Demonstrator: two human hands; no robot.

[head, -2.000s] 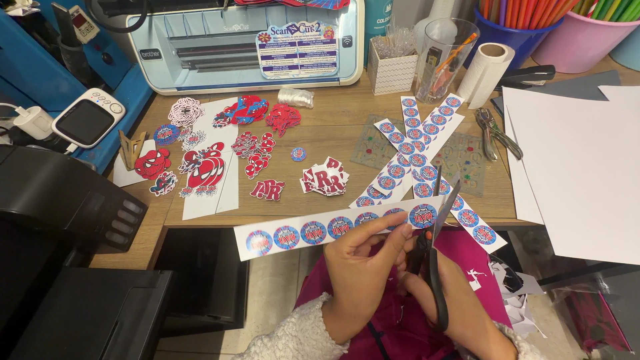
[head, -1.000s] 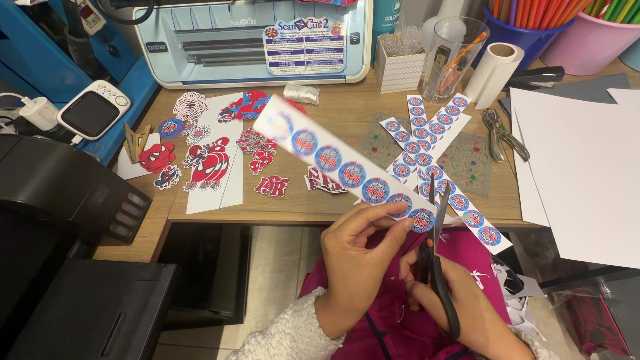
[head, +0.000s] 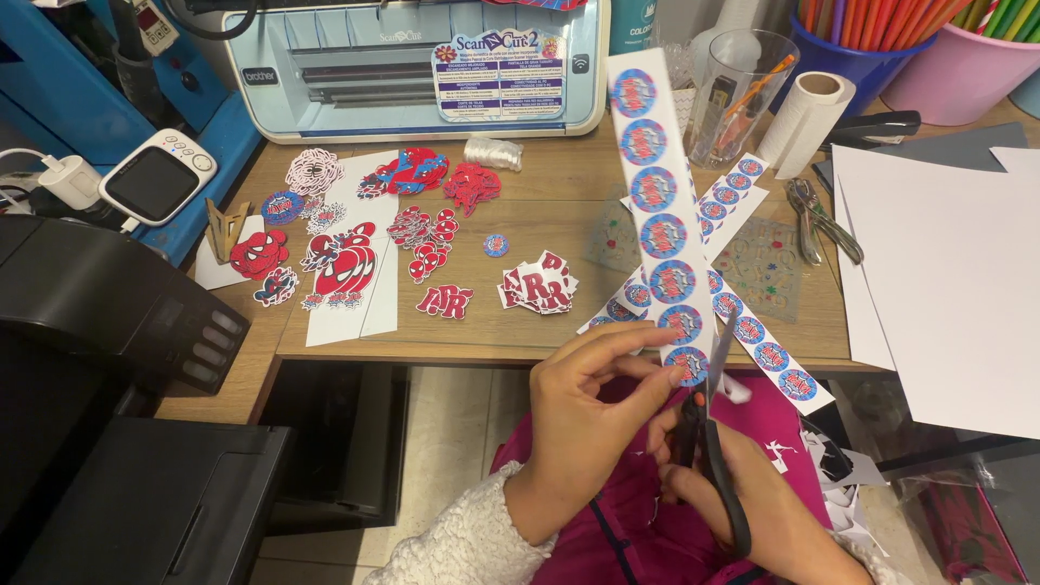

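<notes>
Pinched between thumb and fingers of my left hand (head: 597,414) is a white paper strip (head: 660,211) printed with a row of round blue and red badges, standing nearly upright. My right hand (head: 731,487) grips black-handled scissors (head: 719,439); their blades stand at the strip's lower end, beside the lowest badge. More printed strips (head: 764,345) lie crossed on the wooden desk behind. One loose round cutout (head: 496,244) rests left of them, near a pile of letter cutouts (head: 538,284). Red character cutouts (head: 345,272) lie in piles further left.
A Brother cutting machine (head: 422,73) stands at the back. A clear cup (head: 739,97), a white roll (head: 816,122) and small pliers (head: 816,223) are at the right, beside large white sheets (head: 942,292). A black printer (head: 97,301) stands left. Paper scraps (head: 841,487) lie below the desk edge.
The strip in my left hand has swung from nearly level, pointing left, to nearly upright. The scissors remain in my right hand at its lower end.
</notes>
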